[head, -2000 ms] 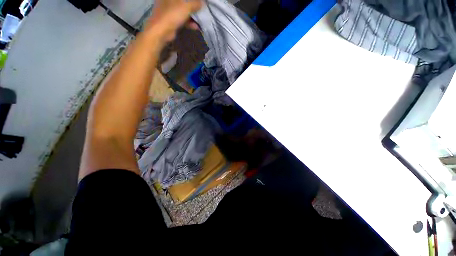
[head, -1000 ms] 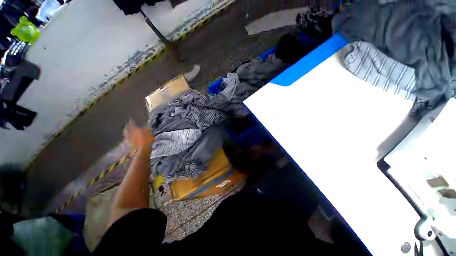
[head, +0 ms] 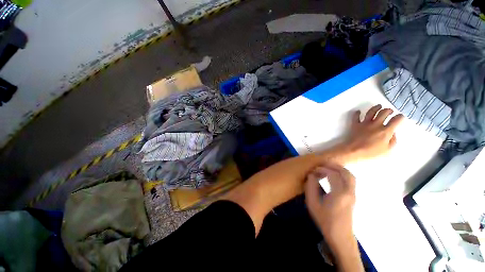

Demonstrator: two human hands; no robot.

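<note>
My left hand [head: 374, 134] lies over the white machine table [head: 383, 186], fingers spread and empty. My right hand [head: 332, 199] is at my left forearm with its fingers curled; a small bright white patch shows between them, and I cannot tell whether it is a held thing or the table. A grey garment [head: 433, 64] with a grey-white striped part [head: 416, 101] lies on the table beyond my left fingertips. The white sewing machine [head: 457, 196] shows only in part at the right edge.
A heap of grey and striped garments [head: 186, 127] lies low at the left, on and around cardboard [head: 175, 84]. Olive cloth [head: 106, 223] is at the lower left. Blue bins [head: 231, 85] with dark cloth stand behind the table's blue-edged corner. Yellow-black tape marks the floor.
My left hand has moved from above the garment heap at the left across to the table. My right hand has come into view beside my left forearm. The view has shifted slightly.
</note>
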